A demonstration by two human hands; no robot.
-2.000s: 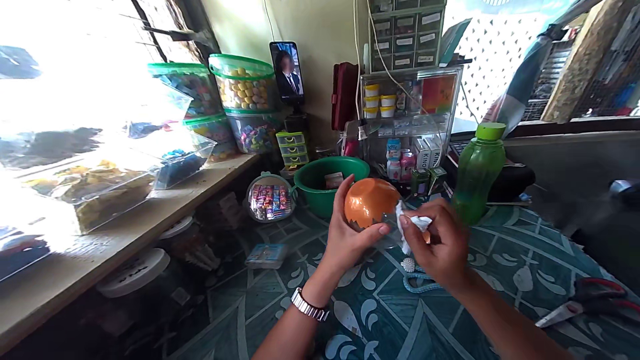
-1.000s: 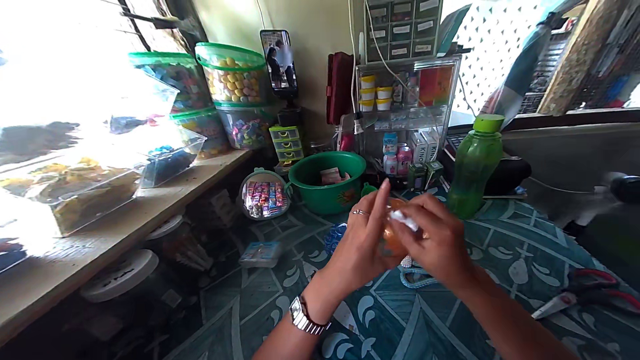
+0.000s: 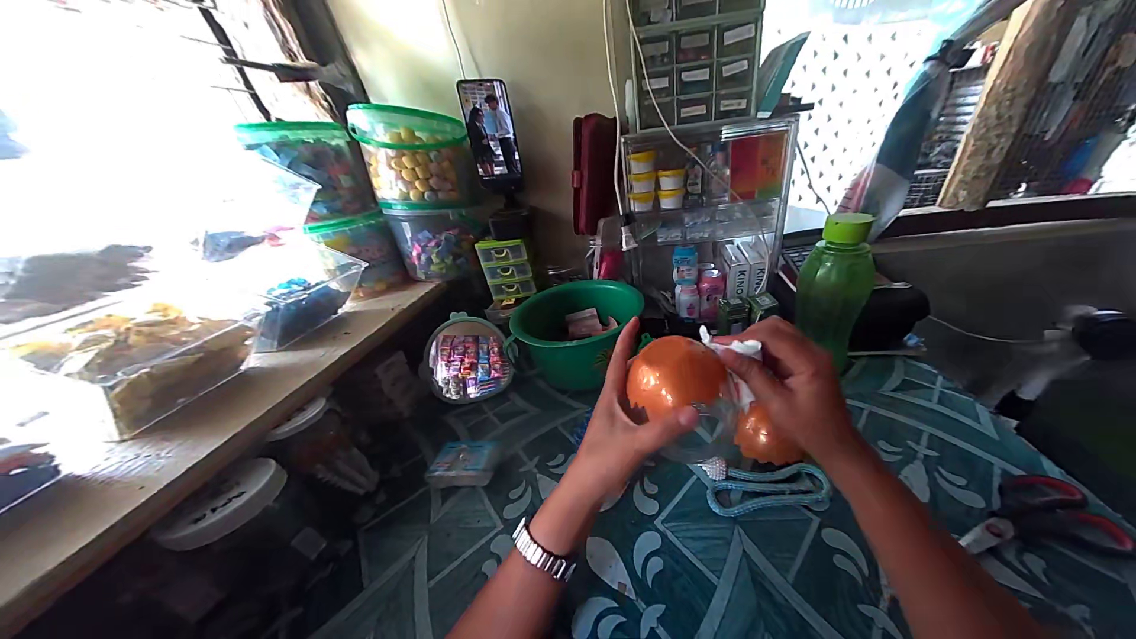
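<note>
My left hand (image 3: 621,426), with a metal watch at the wrist, holds a round, shiny container (image 3: 676,377), orange on its upper part and clear lower down. My right hand (image 3: 790,382) pinches a crumpled white tissue or cloth (image 3: 741,353) against the right side of it. Just below my right hand, a second orange, shiny piece (image 3: 765,435) rests by the tablecloth. A looped light-blue cord (image 3: 770,491) lies under the hands, with a white beaded part (image 3: 713,469) beside it.
Behind the hands stand a green basin (image 3: 577,377) and a green bottle (image 3: 834,288). Red-handled scissors (image 3: 1047,515) lie at the right, a small flat pack (image 3: 463,463) at the left. A round mirror (image 3: 469,359) leans near the basin. A phone (image 3: 490,133) stands behind.
One second ago both hands were close together and mostly covered the orange container. Now they are further apart and it shows plainly, much as it did two seconds ago.
</note>
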